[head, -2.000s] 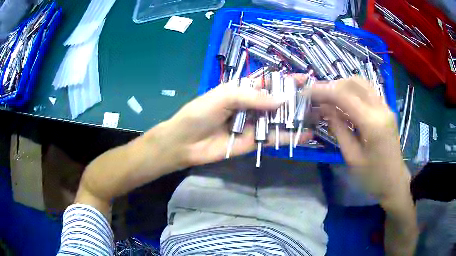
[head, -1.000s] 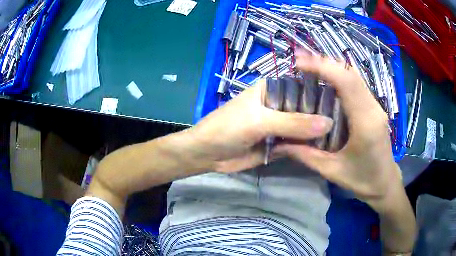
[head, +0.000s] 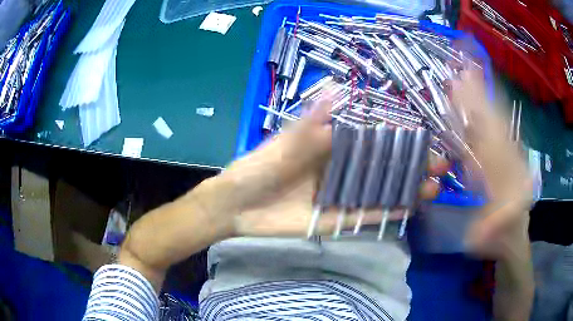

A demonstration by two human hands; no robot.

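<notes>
My left hand (head: 276, 188) is palm up above my lap and holds a row of several slim metal cylinders (head: 374, 166) side by side, thin pins pointing toward me. The blue parts tray (head: 248, 128), heaped with more silver cylinders and thin red wires, lies just beyond it. My right hand (head: 487, 138) is strongly blurred at the tray's right side, apart from the row. Whether it holds anything cannot be told.
A second blue tray (head: 47, 69) with thin silver pieces is far left, beside whitish plastic strips (head: 100, 88). Red bins (head: 502, 59) are at the right rear. A clear lid (head: 207, 7) lies behind. White scraps (head: 218, 23) dot the green bench. A cardboard box (head: 34, 213) is below.
The cylinders, gripped between both hands a second ago, now lie flat in a row on my left palm with pins toward me. My right hand has moved away to the right.
</notes>
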